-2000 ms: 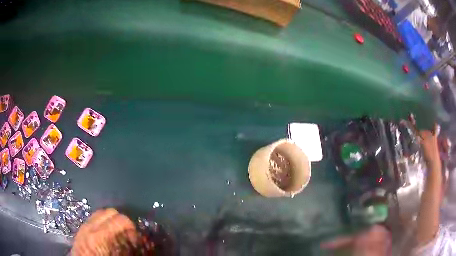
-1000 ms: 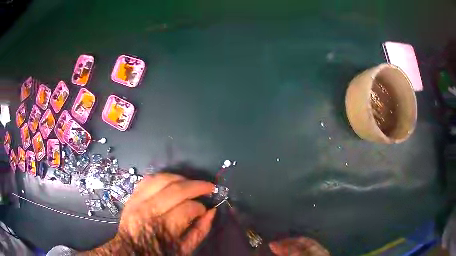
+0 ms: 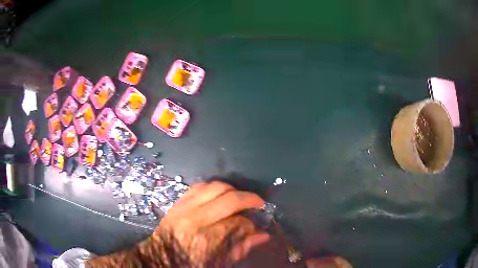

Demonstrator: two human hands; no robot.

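My left hand (image 3: 209, 225) is at the bottom centre, its fingertips closed on a small clear component (image 3: 269, 210). A white connector plug (image 3: 278, 181) shows just above it. My right hand (image 3: 327, 263) is mostly cut off by the bottom edge. The soldering iron (image 3: 293, 255) points from it up and left, its thin brownish tip close to the component; its dark handle is hard to see. Whether the tip touches is unclear. Pink housings (image 3: 170, 118) with orange-yellow insides lie grouped at left. A glittering heap of small components (image 3: 136, 183) lies between them and my left hand.
A round beige tip-cleaning cup (image 3: 401, 138) with brownish shavings stands at right on the dark-green bench (image 3: 293, 104). A flat pale pad (image 3: 445, 99) lies behind it. A solder wire (image 3: 94, 208) runs along the lower left. White scraps (image 3: 30, 101) are at the left edge.
The view has swung left from the fans and another person's arm to the housings. My left hand has come to hold a component, and the iron has come into view beside it.
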